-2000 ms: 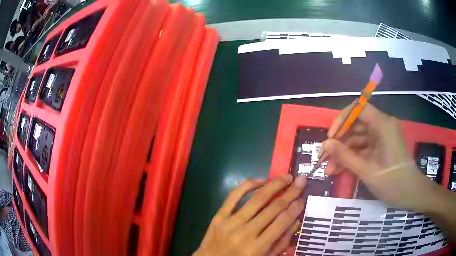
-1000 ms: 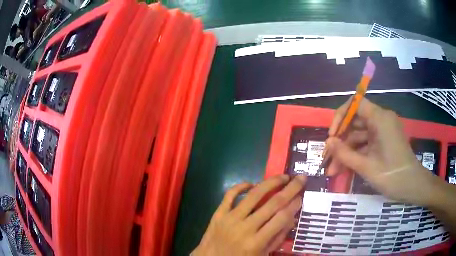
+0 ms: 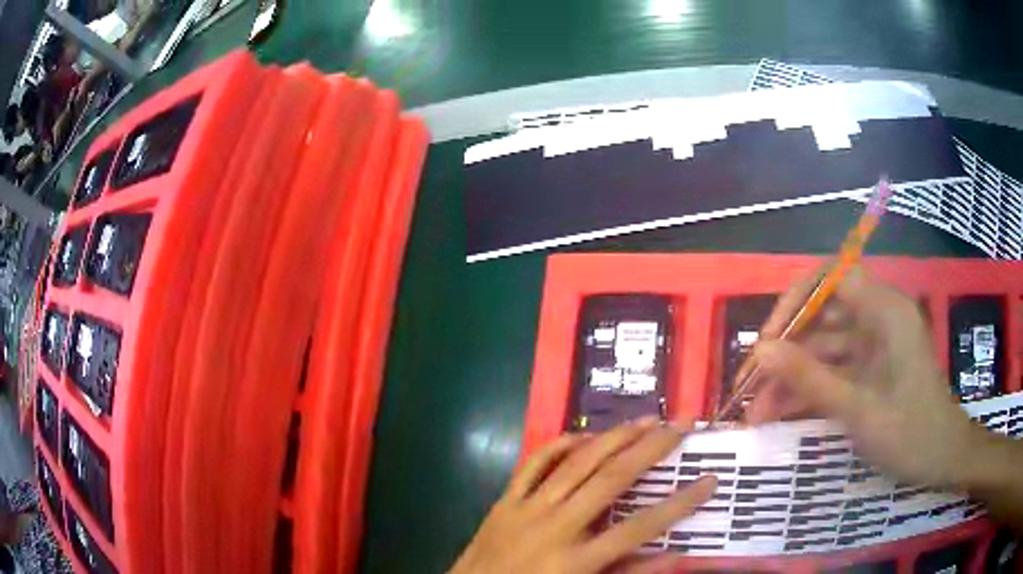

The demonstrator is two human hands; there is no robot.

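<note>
My right hand (image 3: 864, 370) holds an orange tool with a purple top end (image 3: 836, 275), its thin tip pointing down at the upper edge of the barred adhesive sheet (image 3: 774, 493). The white sheet with rows of short black bars lies across the red foam tray (image 3: 550, 336). My left hand (image 3: 595, 493) lies with fingers spread on the sheet's left part, fingertips near the tool tip. A black phone housing (image 3: 623, 364) with white labels sits uncovered in the tray's left pocket. A second housing (image 3: 740, 336) is partly behind my right hand.
Stacked red foam trays (image 3: 269, 325) with phones in their pockets stand at the left. A black adhesive sheet with a stepped white edge (image 3: 673, 185) lies beyond the tray, with another barred sheet (image 3: 976, 207) at the right. People (image 3: 56, 95) show at the upper left.
The tool tip has moved off the left phone, right and down to the sheet's edge. My left hand has spread over the sheet. The view has shifted, showing more of the tray.
</note>
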